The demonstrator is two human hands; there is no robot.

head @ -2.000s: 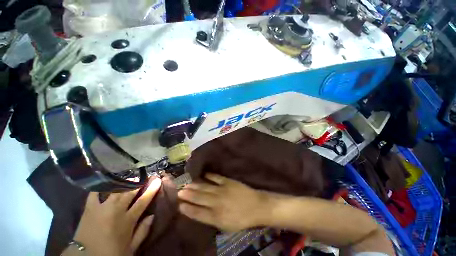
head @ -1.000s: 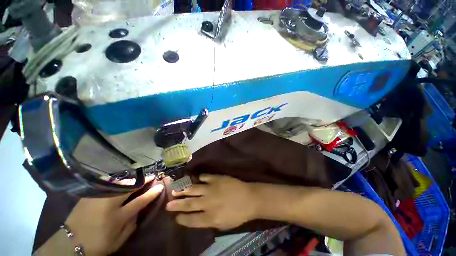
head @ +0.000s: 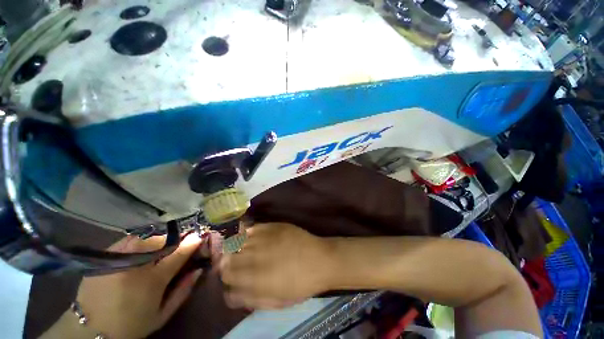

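Note:
Dark brown cloth (head: 344,202) lies under the arm of the white and blue sewing machine (head: 258,99) and runs out under both hands. My left hand (head: 136,281) is flat on the cloth at the needle area, its fingertips partly hidden by the machine head and the chrome guard (head: 14,192). My right hand (head: 275,268) has its fingers bent and drawn together on the cloth just right of the needle area. The fingertips of both hands are close together beside small lit metal parts. The needle itself is hidden.
Black-handled scissors (head: 463,196) and a red and white item (head: 444,173) lie right of the machine. A blue crate (head: 571,278) with brown, red and yellow cloth stands at the right. The table's front edge with a scale (head: 318,318) runs below my right forearm.
The view has moved closer to the machine head. My right hand's fingers, spread before, are now bent together nearer the needle area. My left hand stays on the cloth.

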